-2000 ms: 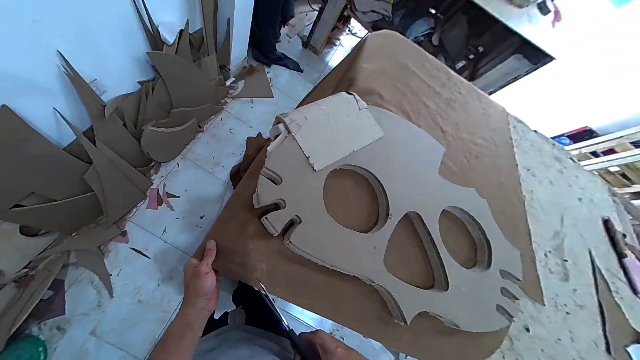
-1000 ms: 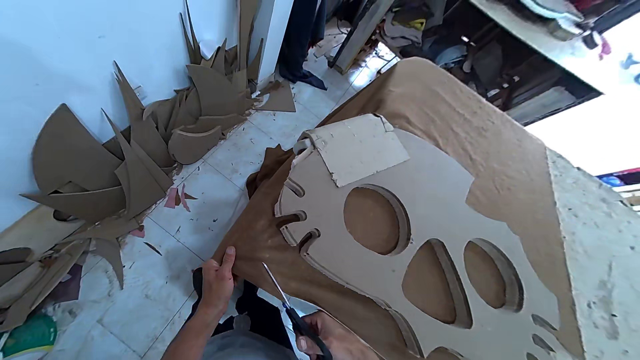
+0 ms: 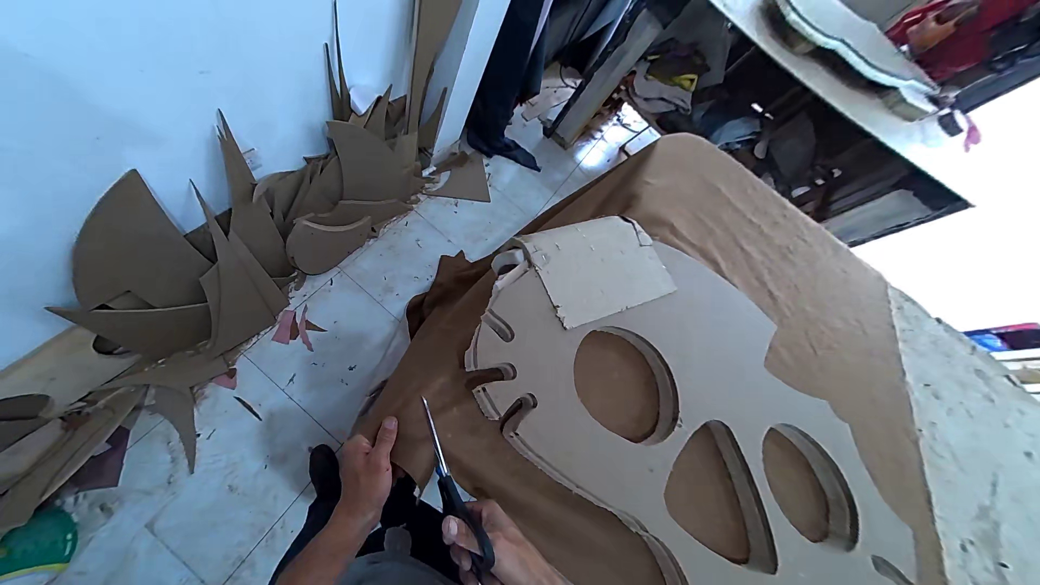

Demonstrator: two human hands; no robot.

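My left hand pinches the near left edge of the brown fabric, thumb on top. Black-handled scissors are in my right hand, their blades pointing up and away over the fabric near its cut edge, just right of my left hand. On the fabric lies a thick, light board template with large rounded openings and short slots along its left side. A folded piece of pale, rough-edged sheet rests on the template's upper left part.
Curved and pointed board offcuts lean on the white wall at left. Small scraps lie on the tiled floor. A person's leg and dark shoe show beyond the table. A speckled tabletop shows at right, with a cluttered shelf behind.
The view has shifted left. The scissors have come up into fuller view, their blades now over the fabric beside my left hand, which stays at the fabric's edge.
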